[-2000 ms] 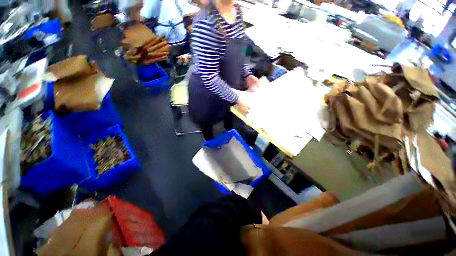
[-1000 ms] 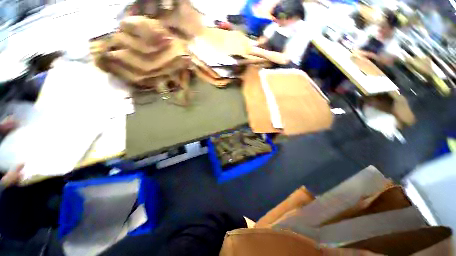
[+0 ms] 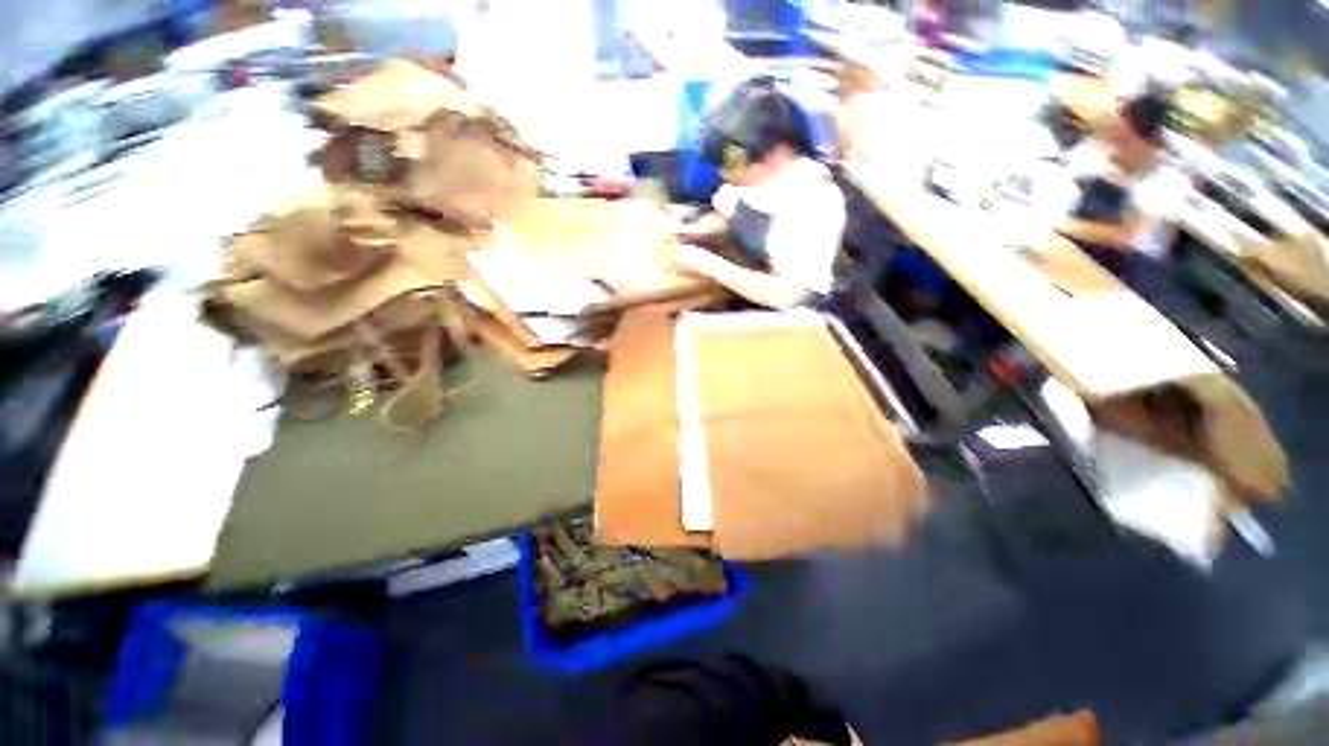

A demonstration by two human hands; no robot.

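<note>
Brown bag panels [image 3: 1038,732] show only as a thin edge at the bottom right of the picture. A dark sleeve [image 3: 729,703] is at the bottom centre, to their left. My left hand is cut off by the bottom edge; only a small pale spot shows at the sleeve's end, so its grip is hidden. My right hand is not in view.
A green-topped table [image 3: 437,474] ahead bears crumpled brown bags [image 3: 343,270]. Flat brown panels [image 3: 794,437] overhang its right side. Blue crates [image 3: 627,641] stand below its front. A person [image 3: 794,219] works behind; another [image 3: 1130,182] sits at a long table [image 3: 1071,321].
The view has swung right, then tilted up. The carried panels have dropped almost out of the picture. The striped-sleeved person has gone from view on the left.
</note>
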